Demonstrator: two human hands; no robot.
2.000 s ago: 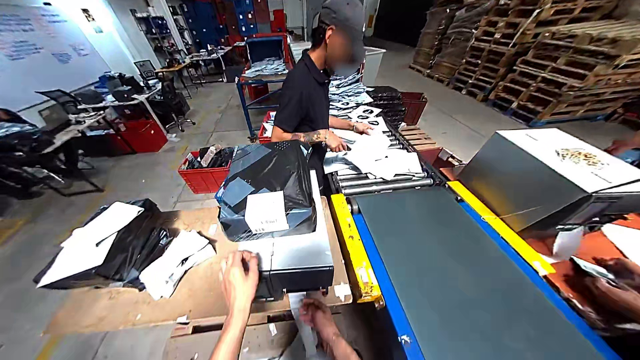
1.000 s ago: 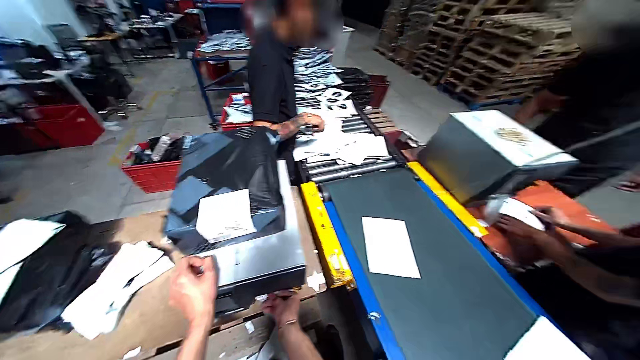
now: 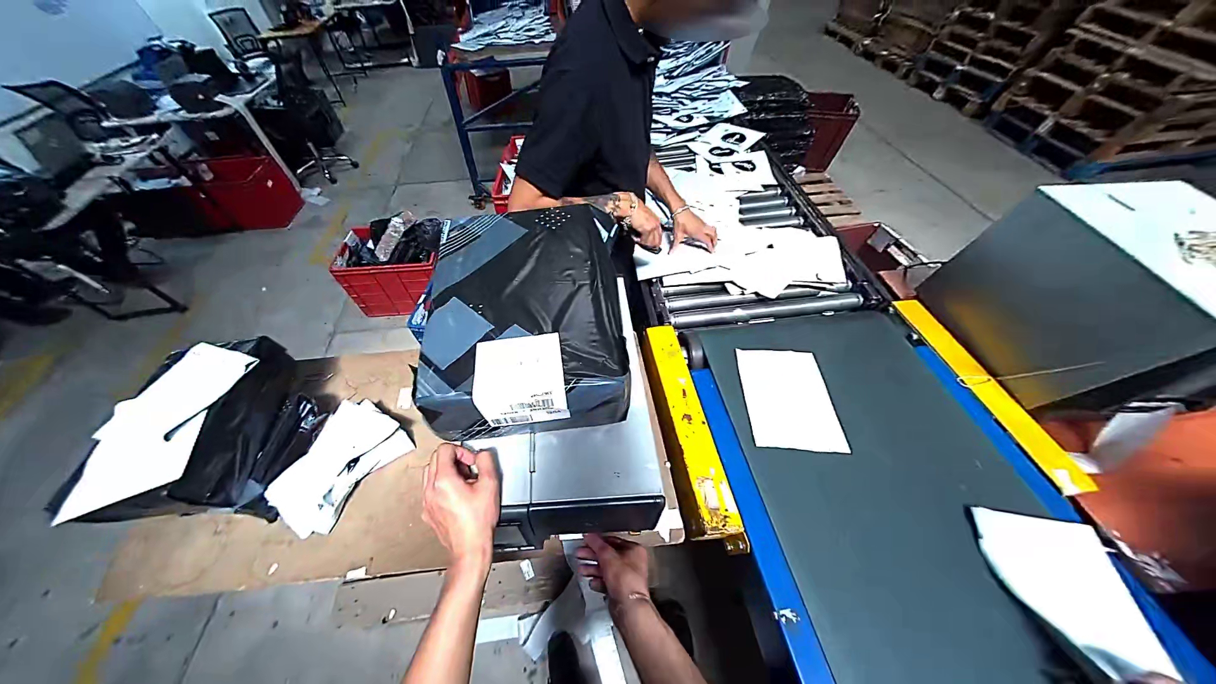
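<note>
My left hand (image 3: 462, 502) has its fingers curled at the near left corner of a grey metal box (image 3: 594, 467); whether it pinches something small cannot be told. On that box lies a parcel in black plastic wrap (image 3: 541, 294) with a white label (image 3: 521, 378) bearing writing and a barcode. My right hand (image 3: 616, 567) is just below the box's front edge, its fingers curled around the top of a white paper strip (image 3: 573, 579) that hangs toward the floor. Left of the box, white papers (image 3: 332, 465) lie beside another black plastic parcel (image 3: 256, 427).
A conveyor belt (image 3: 883, 494) with a yellow-and-blue frame runs at right, carrying a white sheet (image 3: 791, 400) and a white packet (image 3: 1073, 579). A co-worker handles papers on a roller conveyor (image 3: 769, 309) ahead. A large grey box (image 3: 1092, 294) stands beyond the belt; a red crate (image 3: 385, 285) sits on the floor.
A white sheet and a white packet have appeared on the belt, which carried neither two seconds ago. My hands remain at the box's near edge.
</note>
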